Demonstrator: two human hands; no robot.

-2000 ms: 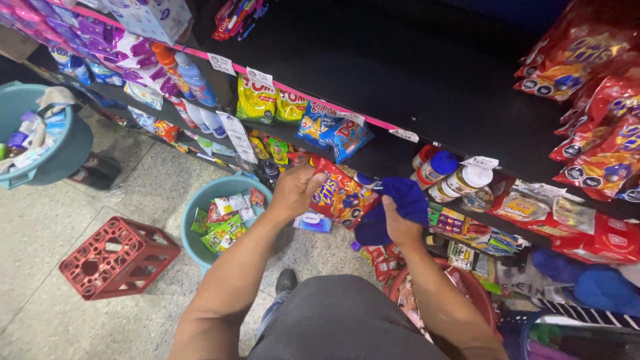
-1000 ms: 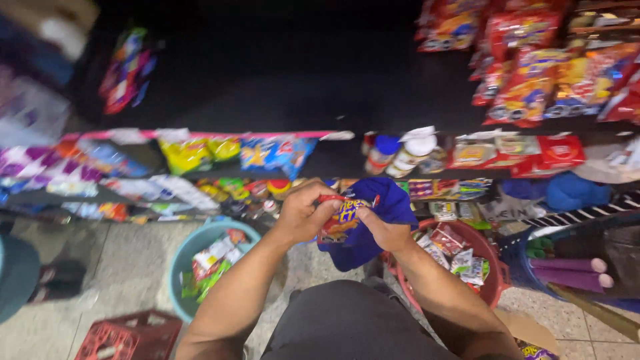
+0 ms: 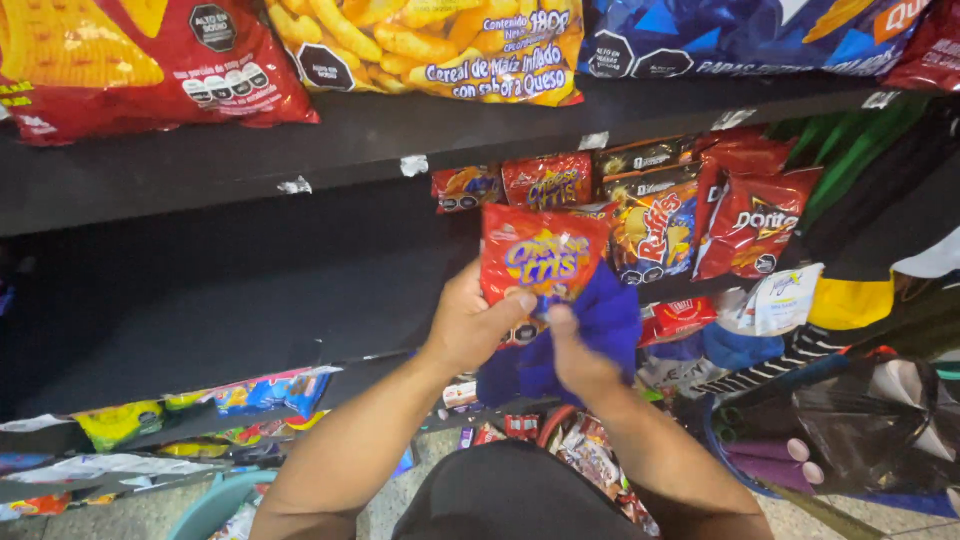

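My left hand grips the left side of a red Cheese Tris snack bag, its thumb across the lower front. The bag is upright in front of the shelf, its front facing me. My right hand, blurred, holds a dark blue cloth behind and below the bag, with its thumb near the bag's lower right edge. Just beyond the bag stand another Cheese Tris bag, a Ruffles bag and a red Doritos bag. The fingers behind the bag and cloth are hidden.
Large snack bags lie on the upper black shelf. Lower left hang yellow and blue packets. On the floor are a teal tub, a red tub of packets and, at right, a blue container with purple rolls.
The view has swung toward the right end of the shelves. The red bag and blue cloth, held lower before, are now up in front of the shelved snack bags.
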